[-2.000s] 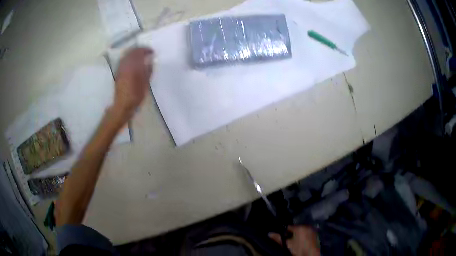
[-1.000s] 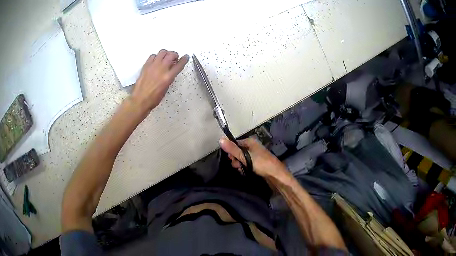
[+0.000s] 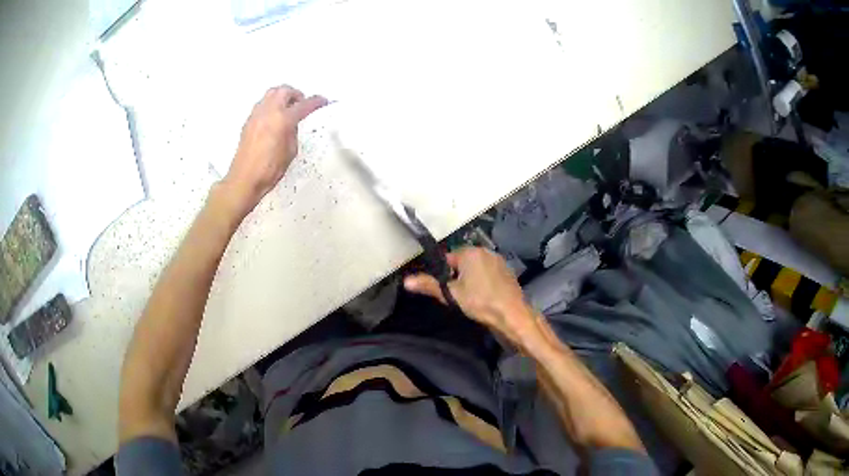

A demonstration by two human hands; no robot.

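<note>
My right hand [image 3: 479, 288] grips the black handles of the fabric shears [image 3: 410, 218] at the table's front edge. The blades are blurred and point up and left towards my left hand [image 3: 267, 139]. My left hand is at the near edge of the white paper sheet [image 3: 223, 65], its fingertips close together; glare hides whether they pinch the sheet. The sheet's outline is mostly washed out. A pale silver-blue weight [image 3: 268, 11] is cut off by the top edge of the picture.
At left lie another white piece [image 3: 56, 139] with a curved edge, the gold weight [image 3: 25, 251], the dark weight [image 3: 40, 325] and a small dark green forked tool [image 3: 58, 392]. Grey fabric heaps [image 3: 652, 279] are below the table at right, with brown paper or card [image 3: 694, 409] beside them.
The view first swung down and right; the weights shifted left. The shears came up onto the table and then drew back slightly. My left hand moved to the sheet's near edge, then slightly left.
</note>
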